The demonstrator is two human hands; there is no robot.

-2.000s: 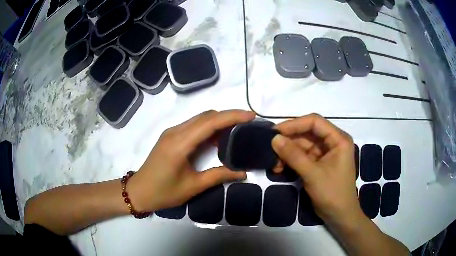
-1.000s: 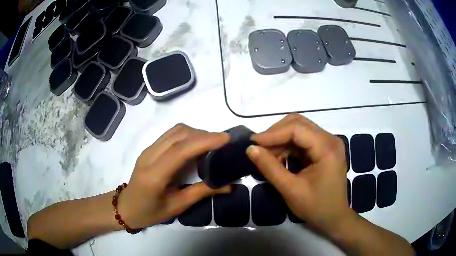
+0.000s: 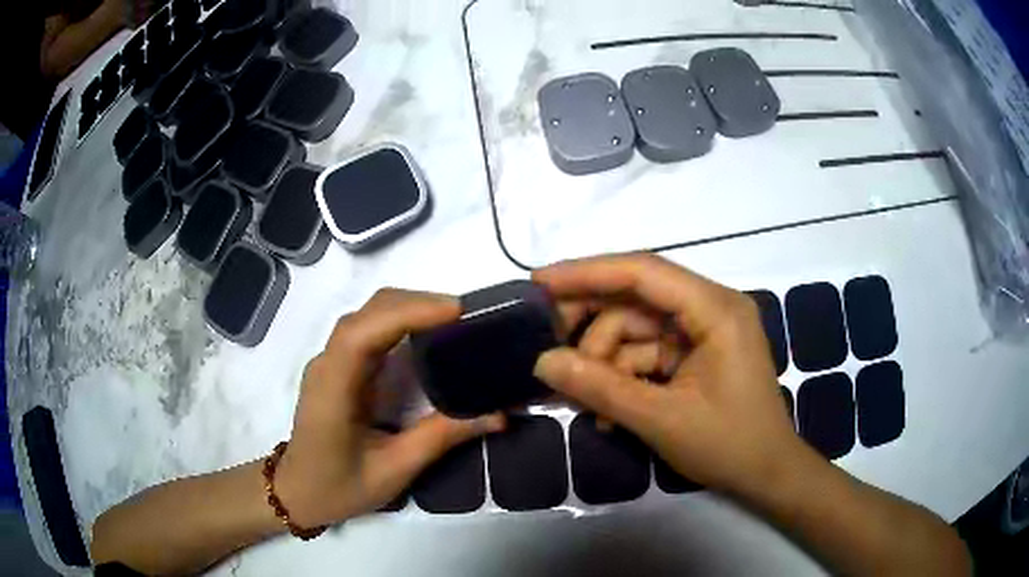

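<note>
My left hand (image 3: 367, 394) holds a grey housing (image 3: 497, 295) by its side, tilted, above the rows of pads. A black adhesive pad (image 3: 480, 355) lies over the housing's face; whether it is fully stuck is not clear. My right hand (image 3: 666, 361) pinches the right edge of the pad and housing between thumb and fingers. Rows of loose black pads (image 3: 528, 462) lie on a backing sheet near me, partly covered by my hands. Three plain grey housings (image 3: 668, 111) lie in a row beyond my hands.
Padded housings (image 3: 245, 293) are heaped at the left, one with a bright rim (image 3: 372, 195) at the near right of the heap. A crinkled clear plastic bag (image 3: 982, 147) lies at right. A long black object (image 3: 54, 485) is at the left edge. Another person's hand (image 3: 70, 36) shows top left.
Both hands have moved slightly left with the housing, which has turned so its black face shows more towards me. The view has shifted, and another person's hand now shows at top left.
</note>
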